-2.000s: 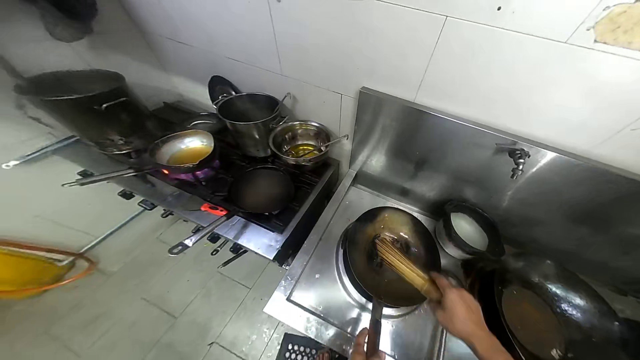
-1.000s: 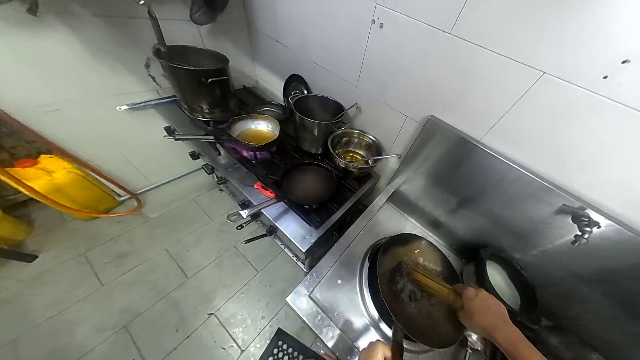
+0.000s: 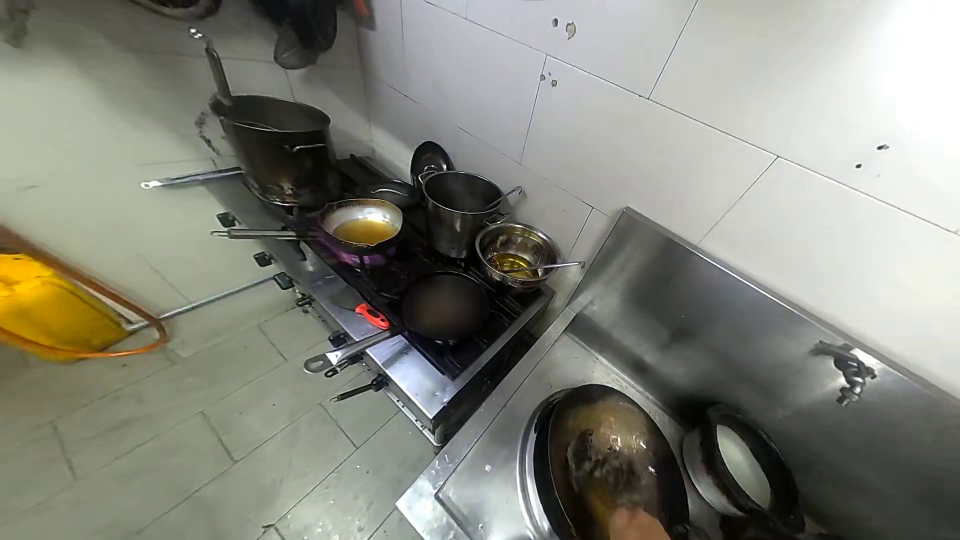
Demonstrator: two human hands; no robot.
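Note:
At the bottom edge of the head view, my right hand [image 3: 637, 525] is partly visible over a dark wok [image 3: 660, 465]. It grips a bamboo wok brush [image 3: 600, 501], whose blurred, dark bristle end meets the wok's inside. Brownish wet residue shows on the wok's upper inner wall. The wok sits over the round opening of a steel wok range [image 3: 480, 469]. My left hand and the wok's handle are out of view. Right of the wok stands a dark-rimmed round vessel [image 3: 694, 457] with a pale interior.
A gas stove [image 3: 420, 375] on the left carries a large blackened pot [image 3: 281, 161], a pan of yellow liquid [image 3: 365, 231], a steel pot [image 3: 450, 232], a bowl of oil with a ladle [image 3: 487, 244], a dark frying pan [image 3: 445, 307] and a red-handled tool [image 3: 373, 316]. A tap [image 3: 851, 371] projects from the backsplash.
The view has swung left, so the wok now lies lower in it. My left hand, at the wok's handle earlier, has left the view. My right hand still holds the brush in the wok.

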